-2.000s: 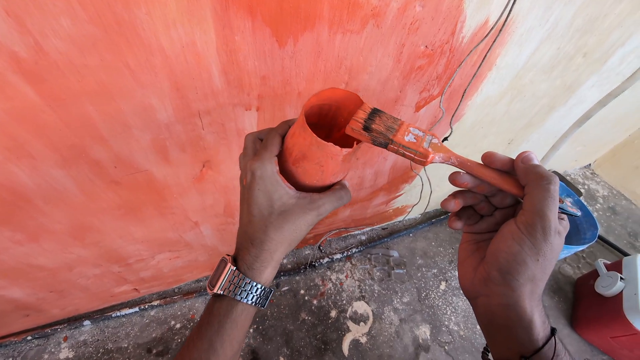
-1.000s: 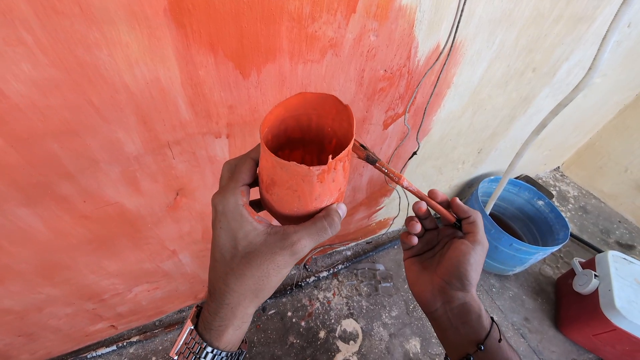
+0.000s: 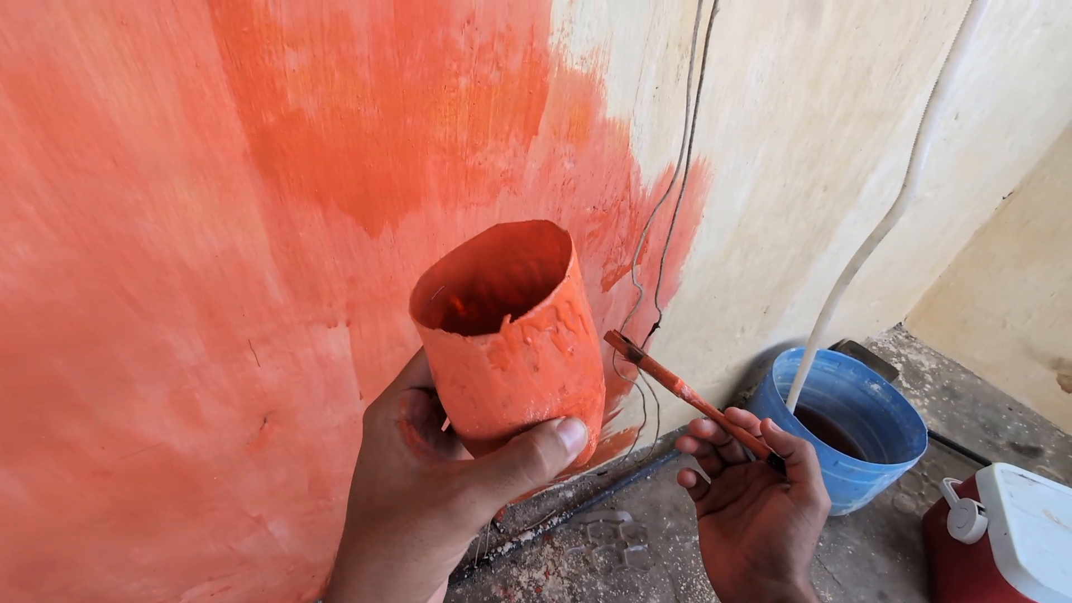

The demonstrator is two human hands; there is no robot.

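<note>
My left hand (image 3: 452,477) grips an orange paint-coated plastic container (image 3: 519,377), cut open at the top, tilted so its dark inside shows. Drips of paint run down its outer side. My right hand (image 3: 754,494) holds a paintbrush (image 3: 687,394) by the end of its handle, palm turned up. The brush is seen edge-on, its bristles pointing up and left, close to the container's right side and apart from it. Behind both stands a wall (image 3: 377,126), partly coated in orange paint and partly cream.
Thin wires (image 3: 687,142) hang down the wall. A pale hose (image 3: 871,243) runs into a blue bucket (image 3: 846,477) holding dark liquid, on the speckled concrete floor (image 3: 586,553). A red cooler with a white lid (image 3: 1030,519) stands at the lower right.
The brush, whose bristles were at the container's rim two seconds ago, is now apart from it and turned edge-on. The container's tilt has changed. The view has shifted, showing more of the bucket.
</note>
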